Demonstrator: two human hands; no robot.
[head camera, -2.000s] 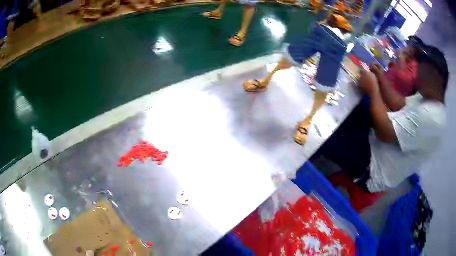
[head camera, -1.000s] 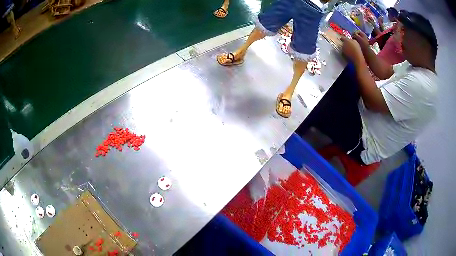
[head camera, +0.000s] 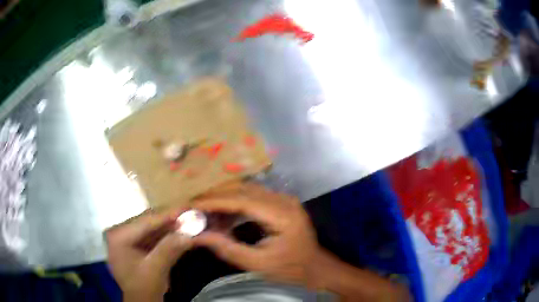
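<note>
A white disc (head camera: 191, 223) is between the fingertips of both my hands, at the near edge of the cardboard pad (head camera: 195, 106). My left hand (head camera: 145, 248) grips it from the left. My right hand (head camera: 272, 230) reaches it from the right with finger and thumb. The view is blurred, so any red piece on the disc is unclear. A small whitish glue cup (head camera: 174, 151) stands on the pad. Loose red pieces (head camera: 233, 168) lie on the pad's right half.
A red piece pile (head camera: 275, 26) lies farther back on the shiny metal table (head camera: 272, 76). Many white discs (head camera: 15, 177) are heaped at far left, with a few beyond the pad (head camera: 145, 90). A blue crate (head camera: 496, 177) with red pieces is below the edge at right.
The view has swung down and left. The pad now shows nearer the middle, and both my hands have come into view with a white disc. The seated person at right is mostly out of view.
</note>
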